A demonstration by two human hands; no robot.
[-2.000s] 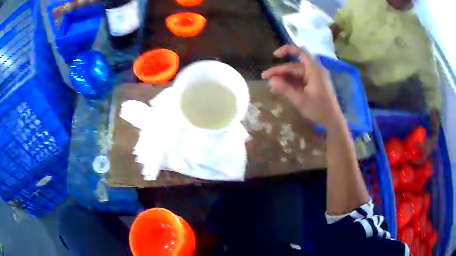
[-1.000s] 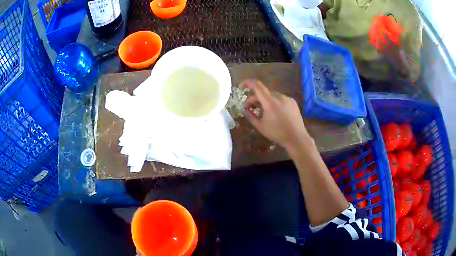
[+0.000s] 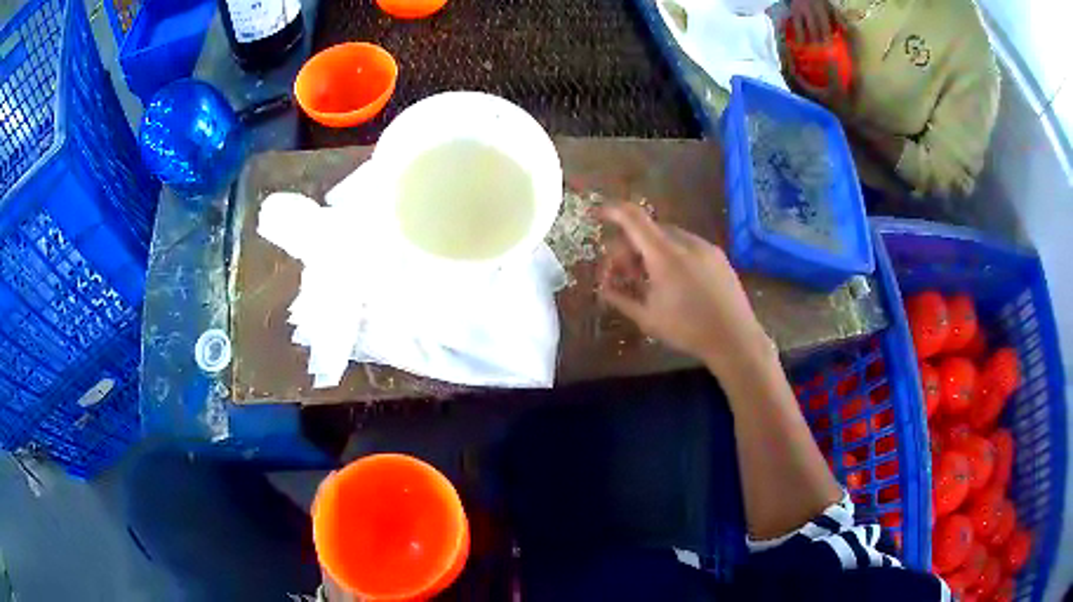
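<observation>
My right hand (image 3: 677, 282) is over the brown work board (image 3: 671, 176), thumb and index finger curled beside a pile of small clear plastic inserts (image 3: 577, 229); whether it pinches one I cannot tell. An orange shell (image 3: 391, 526) is low in front of me, open side up. Only a sliver of my left hand (image 3: 334, 590) shows under the shell, holding it; its fingers are mostly hidden. A white bowl (image 3: 467, 194) with cloudy pale liquid stands on a crumpled white cloth (image 3: 459, 329) on the board.
A small blue tray (image 3: 800, 194) stands at the board's right end. A blue crate of orange shells (image 3: 959, 412) is at right. Orange shells (image 3: 345, 88) lie on the dark conveyor (image 3: 506, 53). A dark bottle (image 3: 264, 26), blue shiny ball (image 3: 188, 133) and blue crates (image 3: 71, 235) are left. A person sits upper right.
My right hand came down from above the board to the clear inserts, then shifted slightly right. The small blue tray, earlier behind my hand, now shows fully. The orange shell stays low in front of me.
</observation>
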